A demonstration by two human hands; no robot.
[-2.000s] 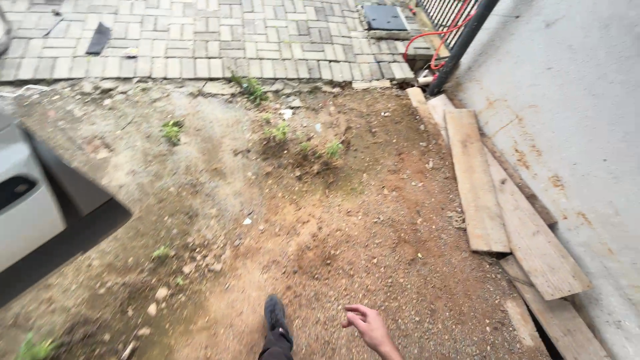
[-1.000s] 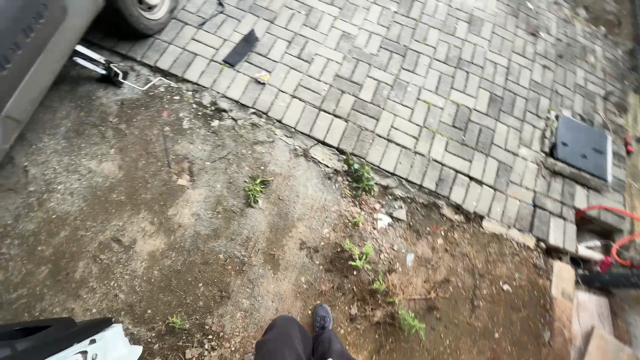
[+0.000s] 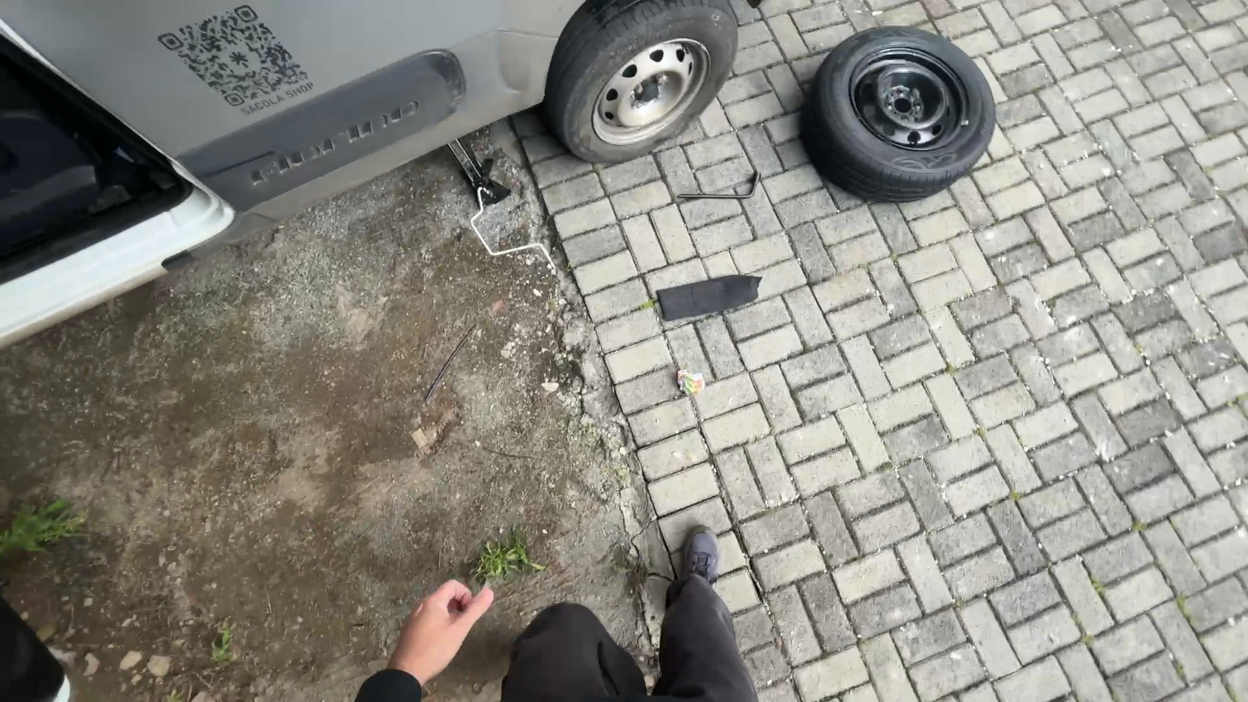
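Note:
My left hand [image 3: 441,626] hangs low over the dirt beside my knee, fingers loosely curled, holding nothing that I can see. My right hand is out of the frame. At the top, a grey vehicle [image 3: 390,78] stands with its wheel [image 3: 648,88] at the paving edge. Under its sill is a jack [image 3: 480,175] with a bent crank handle [image 3: 502,251] reaching out over the dirt. A spare wheel with a black steel rim [image 3: 902,112] lies on the pavers. Between the two wheels lies an L-shaped wheel wrench [image 3: 721,193]. Nearer me is a flat black piece [image 3: 707,297].
Block paving [image 3: 936,468] spreads to the right, with a broken concrete edge [image 3: 609,439] along the dirt. A crumpled wrapper [image 3: 690,381] lies on it. The vehicle's door [image 3: 107,253] stands open at left. Weeds [image 3: 505,558] grow near my foot.
The view has swung far left toward the vehicle; I have walked from the dirt by the planks to the paving edge. The spare wheel and wrench have come into view.

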